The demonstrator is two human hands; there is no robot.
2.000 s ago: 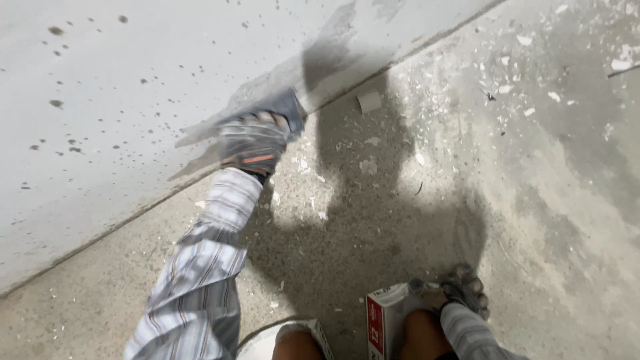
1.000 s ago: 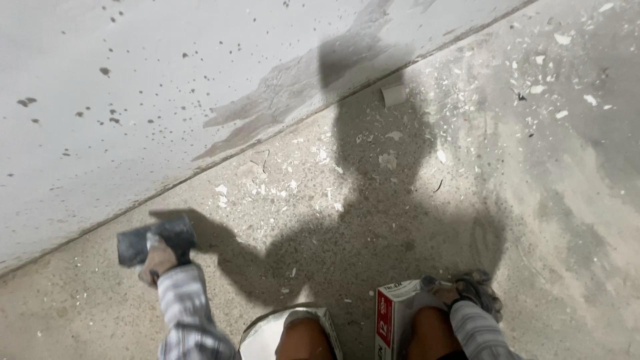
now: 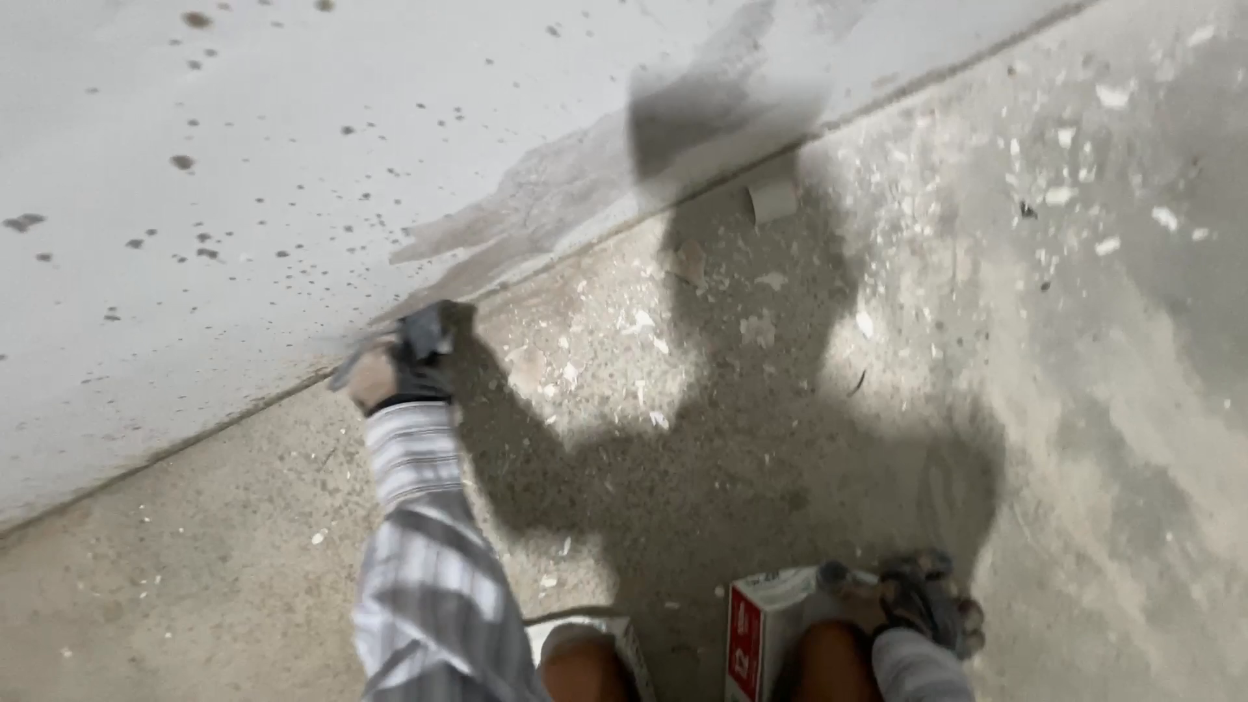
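My left hand (image 3: 405, 366), in a dark glove with a striped sleeve, is closed on a wide-bladed scraper (image 3: 429, 330) at the foot of the white wall (image 3: 292, 175). Motion blurs the tool, and its handle is hidden by the hand. A grey-brown smeared patch (image 3: 546, 195) runs along the wall just beyond it. At the lower right, my right hand (image 3: 926, 600), also gloved, is beside my leg and the white and red box (image 3: 770, 624); whether it grips anything is unclear.
The speckled concrete floor (image 3: 682, 487) bears scattered pale flakes and my shadow. A small pale piece (image 3: 772, 199) lies near the wall's base. Another white object (image 3: 629, 653) is beside my other leg at the bottom. Dark spots dot the wall.
My left hand swung with the scraper from the smeared patch down to the lower left over the floor, then back up to the wall's base. My right hand has stayed by the box.
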